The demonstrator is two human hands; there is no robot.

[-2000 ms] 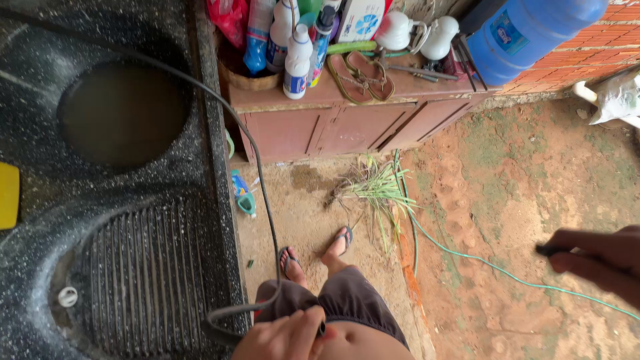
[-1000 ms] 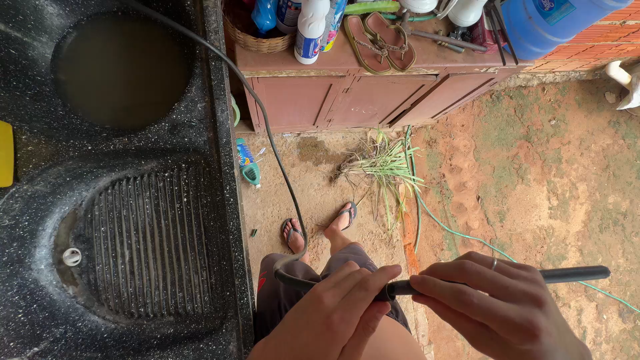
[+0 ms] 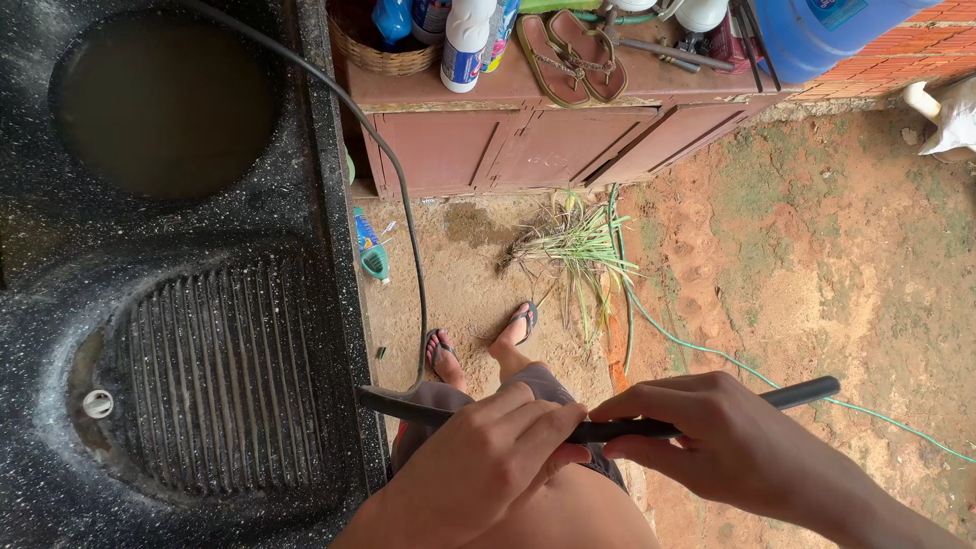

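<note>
My left hand grips a black tube near its middle, and a thinner dark hose joins or meets the tube's left end. To the right, my right hand pinches the same tube between thumb and fingers. The tube lies roughly level in front of my body, its right end sticking out past my right hand. Both hands are close together, with a short stretch of tube showing between them. The hose arcs up over the edge of the dark speckled sink.
A round basin of murky water and a ribbed washboard are at left. Sandals and bottles stand on a reddish cabinet. Pulled grass, a green hose and a teal bottle lie on the ground.
Two seconds ago my right hand was far out to the right; it has come in beside my left hand. One second ago an open end showed between my hands; now black tube spans there.
</note>
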